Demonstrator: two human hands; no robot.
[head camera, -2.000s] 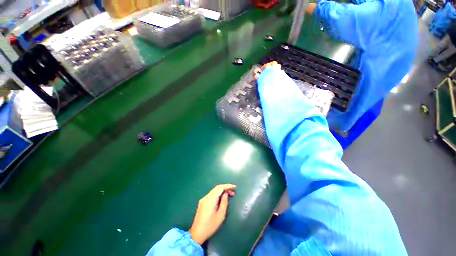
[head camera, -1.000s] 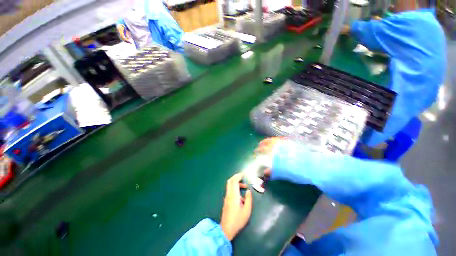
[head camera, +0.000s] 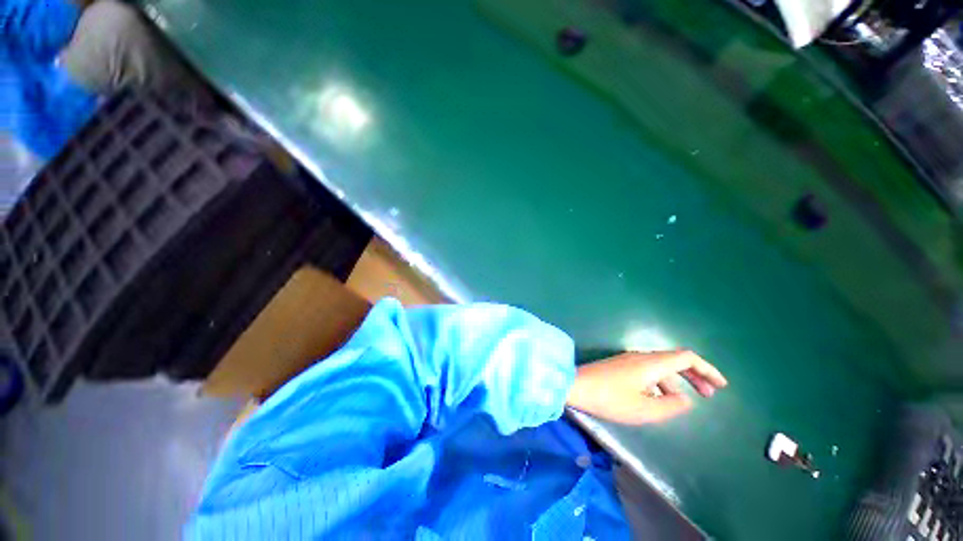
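My left hand (head camera: 646, 387) is over the green bench (head camera: 507, 190) near its front edge, fingers loosely curled, with nothing visible in it. A small module (head camera: 782, 447) with a white face and a thin dark tail lies on the bench, just beyond my fingertips to the lower right and not touched. Two dark, blurred device housings lie farther back, one at the top (head camera: 570, 41) and one at the right (head camera: 810, 212). My right hand is out of the picture.
Large black grid trays (head camera: 116, 211) are stacked at the left beside the bench, next to an open brown cardboard box (head camera: 301, 322). Clear blister trays (head camera: 929, 497) show at the lower right edge. A person's blue sleeve (head camera: 37, 69) is at the top left.
The view has swung to the left, and the black grid trays have come in. My right hand has left the picture. The white-faced module now lies on the bench.
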